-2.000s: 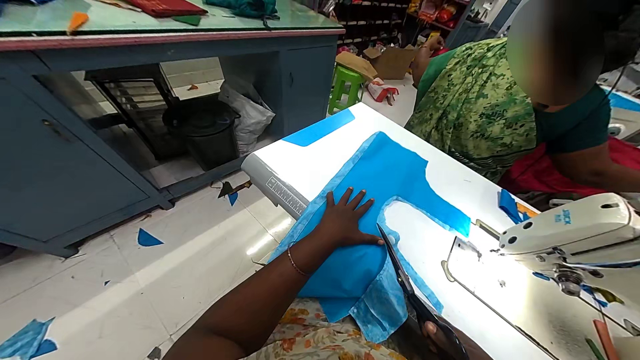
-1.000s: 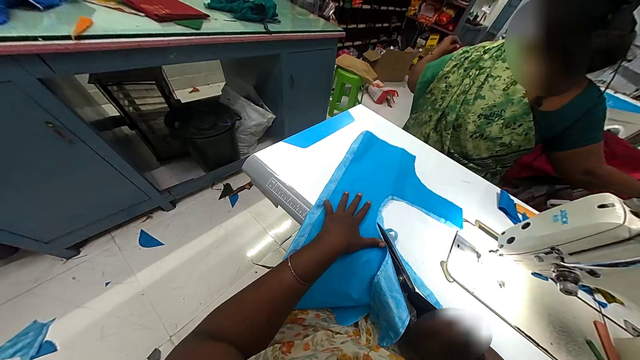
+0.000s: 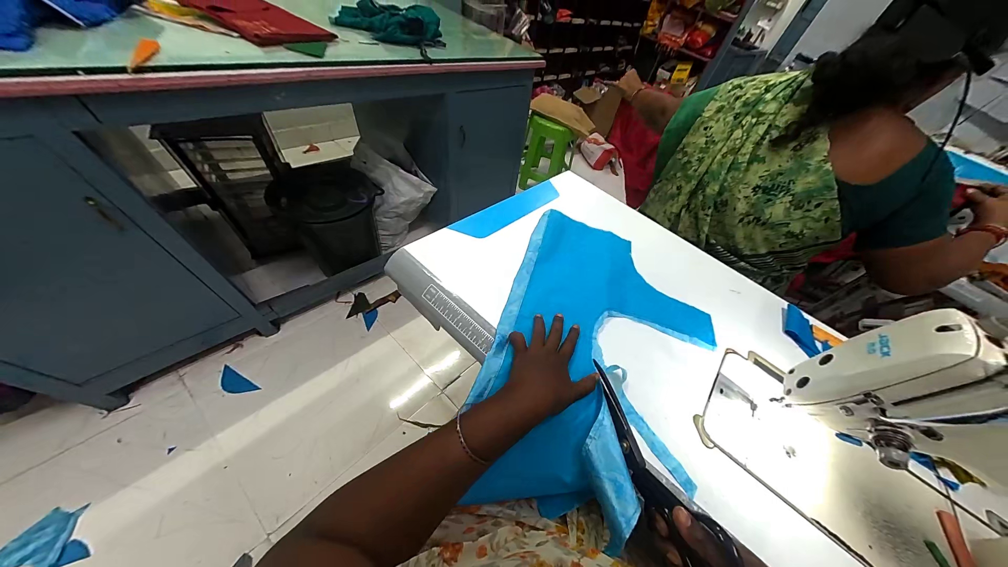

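Observation:
A blue garment piece with a pale blue edging lies on the white sewing table. My left hand rests flat on it, fingers spread, thumb close to the scissor tips. Black-handled fabric scissors are in my right hand, at the bottom edge of the view. Their blades point up along the curved inner edge of the cloth, where a narrow pale strip lies to the right. The lower part of the cloth hangs over the table's near edge onto my lap.
A sewing machine stands at the right. A person sits beyond the table, arms spread. A blue cabinet with a glass-topped counter is at the left, a black bin beneath. A green stool stands behind; cloth scraps litter the floor.
My right hand and the scissors have shifted slightly at the cloth's inner edge, while my left hand stays on the cloth. The other person has turned away and reached an arm back.

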